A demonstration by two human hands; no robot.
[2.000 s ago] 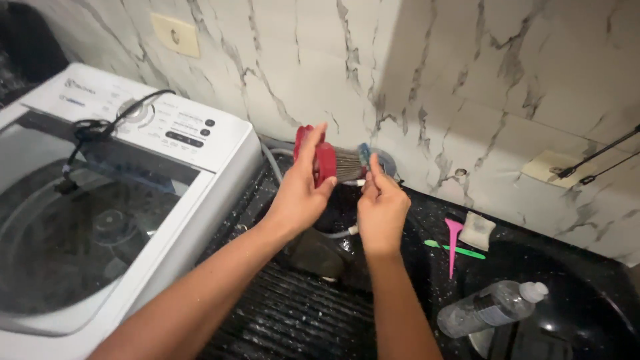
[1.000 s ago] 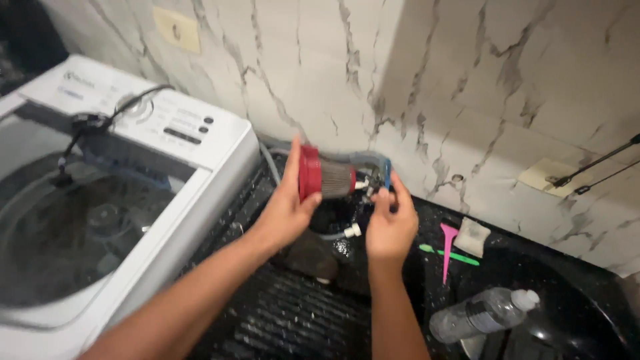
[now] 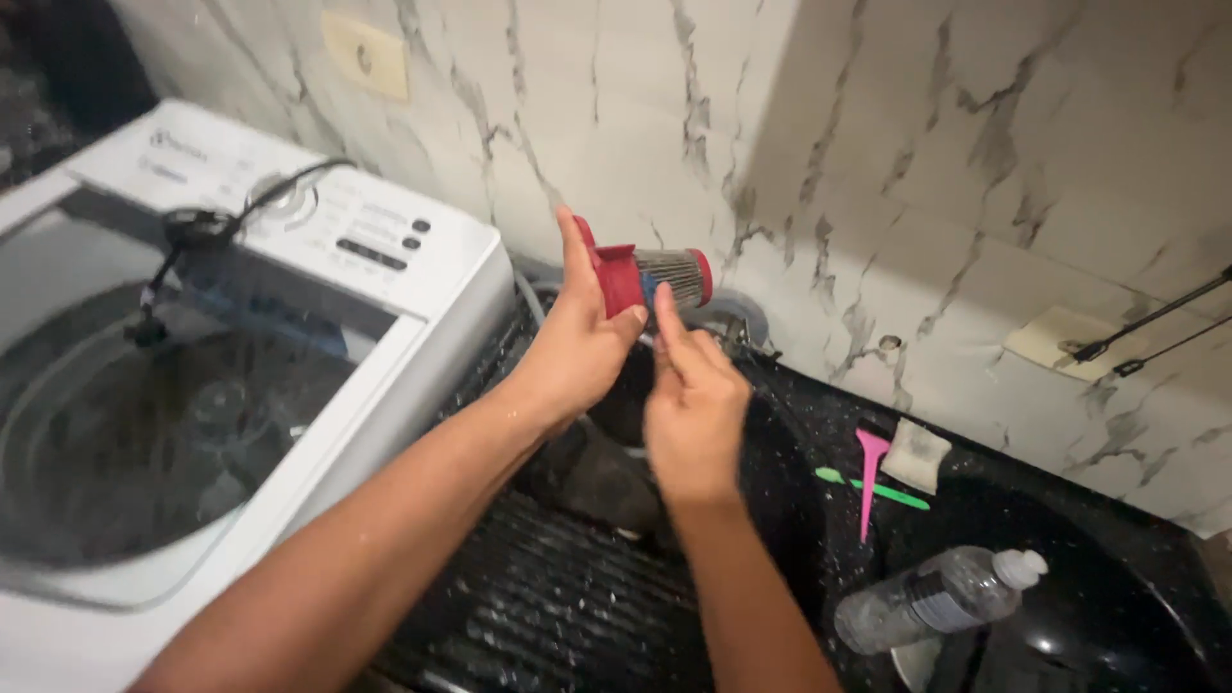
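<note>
My left hand grips the red plastic base of a pleated filter, which lies on its side in the air above a black stone laundry sink. Its grey pleats and red end ring point right, towards the marbled wall. My right hand is closed on a small blue object, which touches the filter where the pleats meet the red base. Most of the blue object is hidden by my fingers, so its kind cannot be told. A grey hose and a tap lie behind my hands, partly hidden.
A white top-loading washing machine with a black cable on it stands at the left. On the black counter at the right are a pink tint brush, a green brush-like tool, a pale sponge and a clear plastic bottle.
The filter has turned so that its pleats face upper right. The right hand and the blue object have moved from the filter's far end to the pleats beside the red base.
</note>
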